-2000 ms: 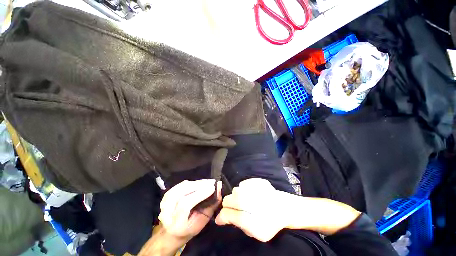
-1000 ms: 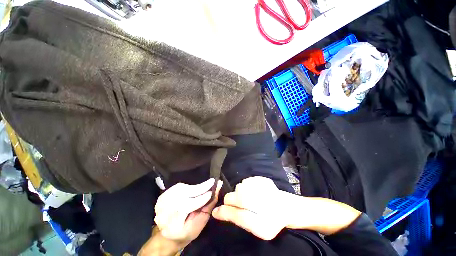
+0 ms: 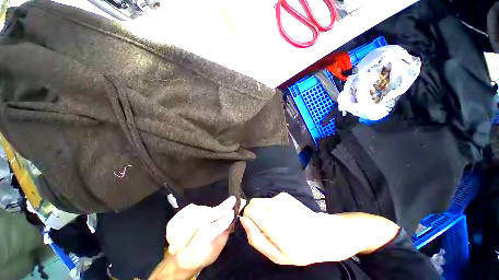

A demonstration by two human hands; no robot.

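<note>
A narrow dark brown-grey fabric strip (image 3: 236, 178) hangs from the large brown-grey garment (image 3: 180, 104) at left. My left hand (image 3: 198, 232) pinches the strip between thumb and fingers above my dark-clothed lap. My right hand (image 3: 287, 229) is beside it, with its fingertips closed together at the strip's right edge. A tiny bright glint shows at the right fingertips; whether it is a needle is too small to tell. Thread cannot be made out. The strip's lower end is hidden by the fingers.
Red-handled scissors (image 3: 307, 27) lie on the white table (image 3: 246, 44). At right are blue crates (image 3: 317, 104), an open clear plastic bag of small brown pieces (image 3: 364, 101) and black cloth (image 3: 407, 164). A pink thread (image 3: 122, 171) lies on the garment. Metal parts (image 3: 128, 6) stand at top left.
My right hand has turned, and its fingertips have come up against the strip beside my left fingers. The whole view has shifted slightly.
</note>
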